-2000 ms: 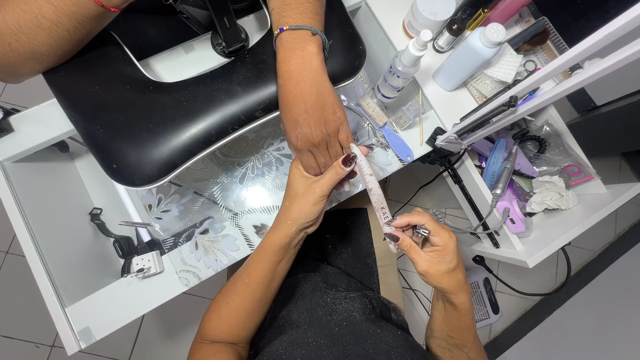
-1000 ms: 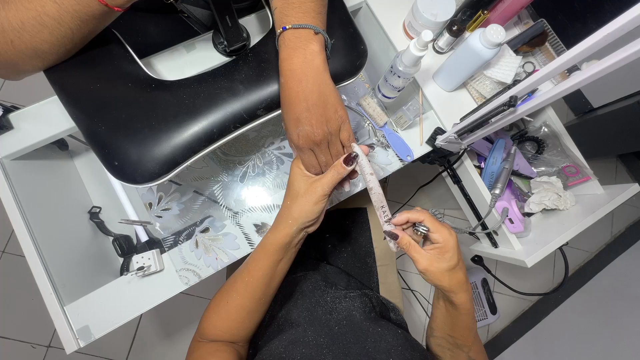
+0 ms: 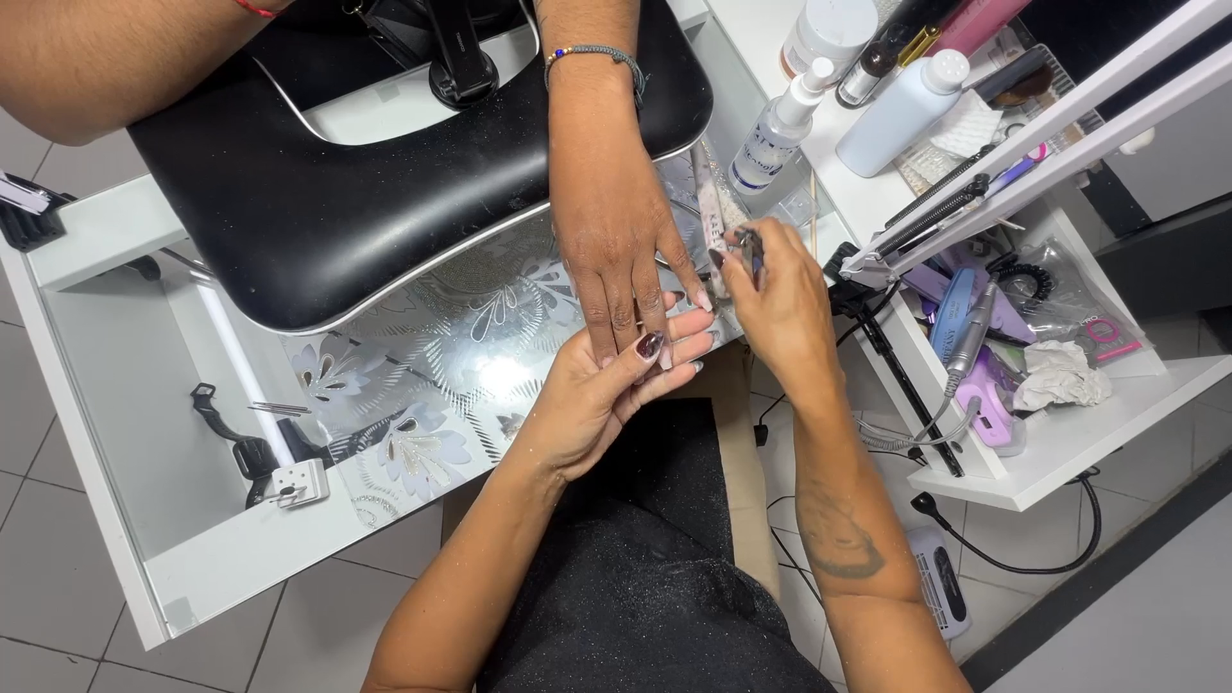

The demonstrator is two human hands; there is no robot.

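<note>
My left hand is palm up under the fingertips of another person's hand, with my thumb over a finger. That hand is palm down with fingers extended. To its right, my right hand holds a small metal hand tool, partly hidden by my fingers. A pale nail file bearing writing lies at my right thumb and index finger, over the glass tabletop; whether I still grip it is unclear. A brush is partly visible beside the file, below the spray bottle.
A black padded armrest spans the upper left. Bottles and a jar stand at upper right, near a white lamp arm. An open drawer holds an electric nail drill and crumpled tissue. Cables hang below.
My right hand has moved up and away from my left hand, bringing the nail file beside the spray bottle. The file's tip was at the other person's fingers before. My left fingers have spread more.
</note>
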